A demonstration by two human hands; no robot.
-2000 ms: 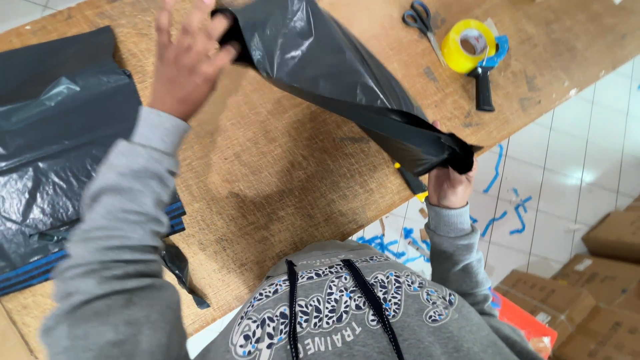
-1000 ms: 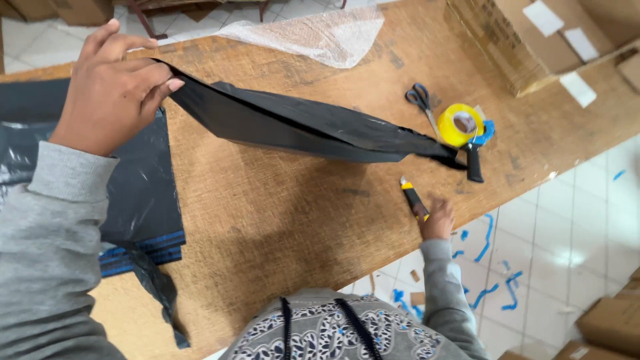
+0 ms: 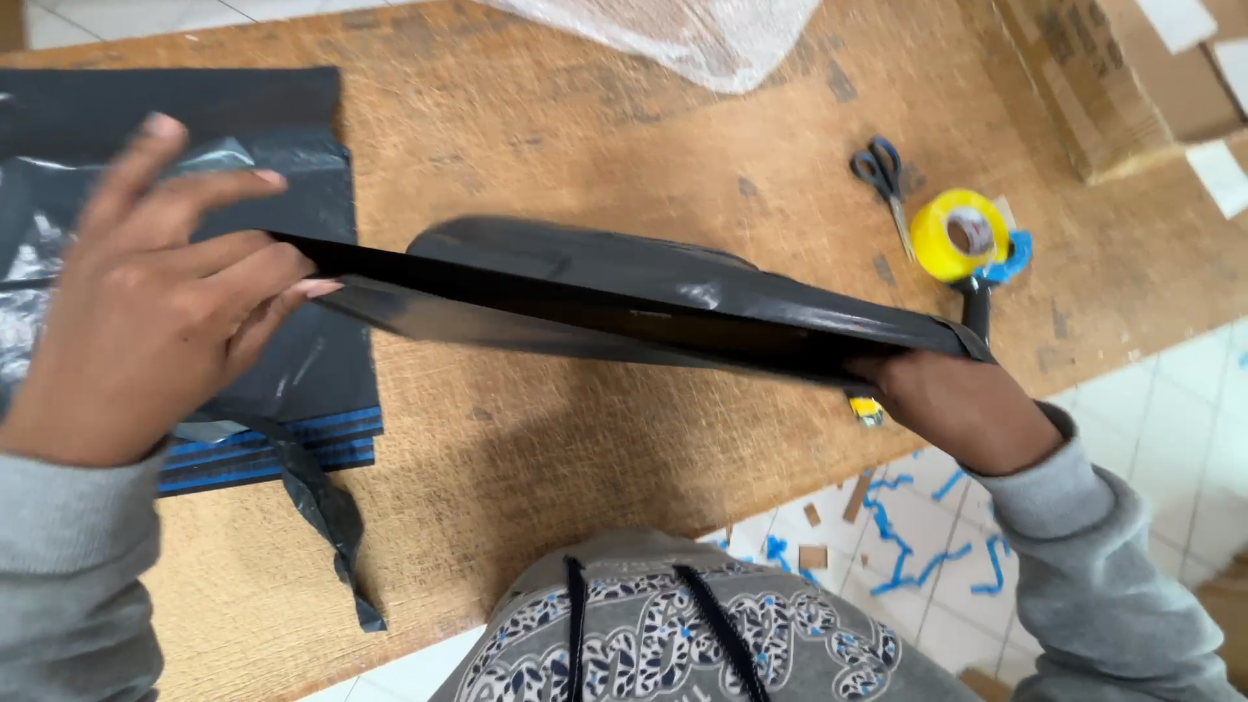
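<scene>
A black plastic mailing bag (image 3: 585,268) stretches between my hands above the wooden table, its long mouth parted toward me. My left hand (image 3: 166,302) pinches the bag's left corner between thumb and fingers, with other fingers raised. My right hand (image 3: 951,405) is at the right end, its fingers hidden inside the mouth; whether they grip the film cannot be seen. Just beneath that end, part of a yellow and black cutter (image 3: 865,409) shows. A stack of black plastic bags (image 3: 292,361) with blue edge strips lies under and beside my left hand.
Scissors (image 3: 885,185) and a yellow tape roll (image 3: 960,234) on a dispenser lie at the right. A cardboard box (image 3: 1102,107) stands at the upper right, bubble wrap (image 3: 721,49) at the far edge. A twisted black strip (image 3: 327,517) lies near left. Blue scraps (image 3: 887,536) litter the tiled floor.
My right hand, near the cutter and off the bag a second ago, is now inside the right end of the bag's mouth. The mouth is spread wider. My left hand still holds its corner.
</scene>
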